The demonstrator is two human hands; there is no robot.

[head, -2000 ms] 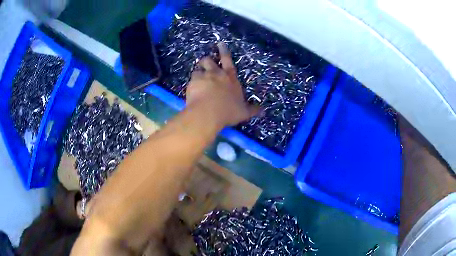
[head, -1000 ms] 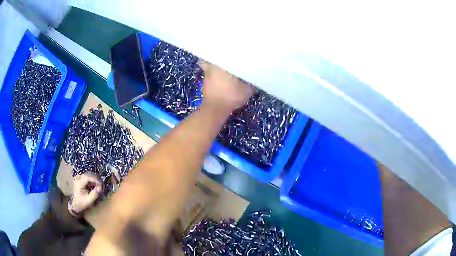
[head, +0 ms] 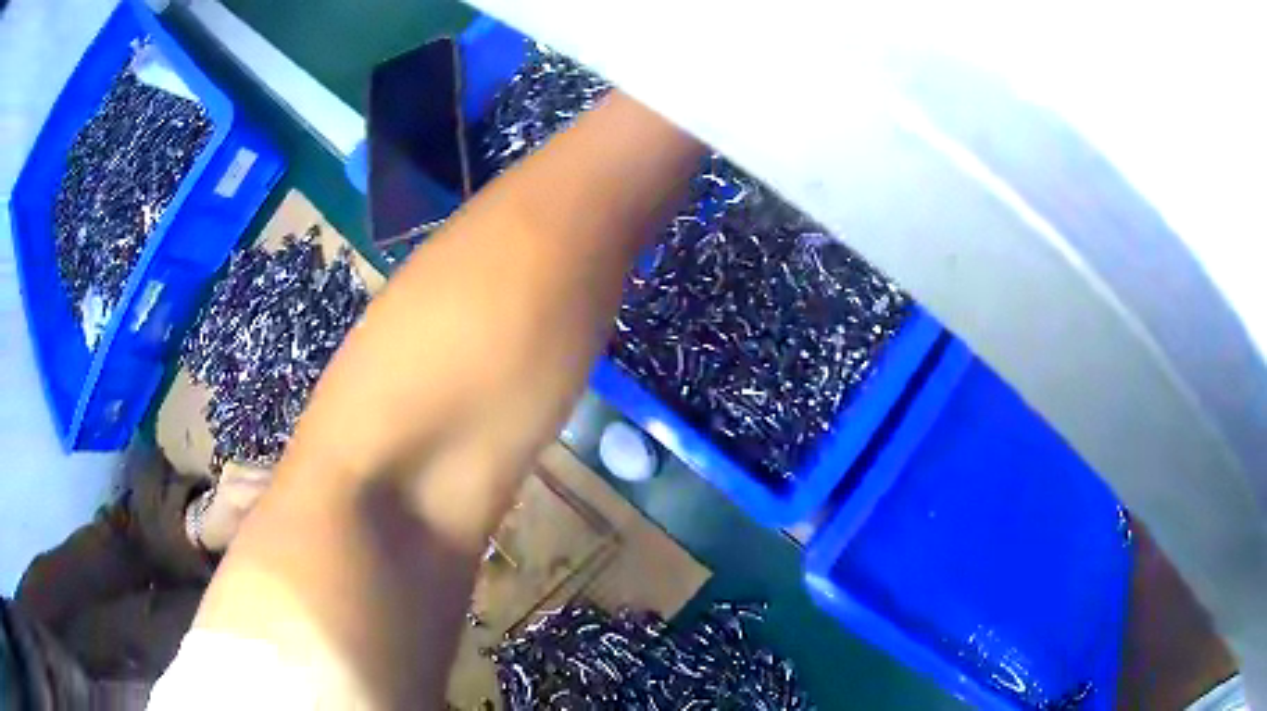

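My right forearm reaches across a blue bin [head: 716,479] heaped with small dark and silver metal parts [head: 778,333]. My right hand is hidden behind a large white shape at the top. My left hand [head: 239,503] shows only in part at the lower left, beside a heap of similar parts [head: 271,347]; my right arm covers the rest, so its grip cannot be seen. Another heap [head: 646,664] lies at the bottom centre. Both heaps lie partly on tan cardboard [head: 660,556].
A black slab, perhaps a phone [head: 417,146], rests at the bin's left end. A tilted blue bin [head: 250,167] with parts stands at left. Another blue bin [head: 1000,514] at right holds a few parts. A round white object [head: 628,452] lies on the green bench [head: 757,563].
My right arm has reached further up, and its hand, seen in the bin before, has passed out of sight. My left hand is now more covered by the arm. The view has shifted.
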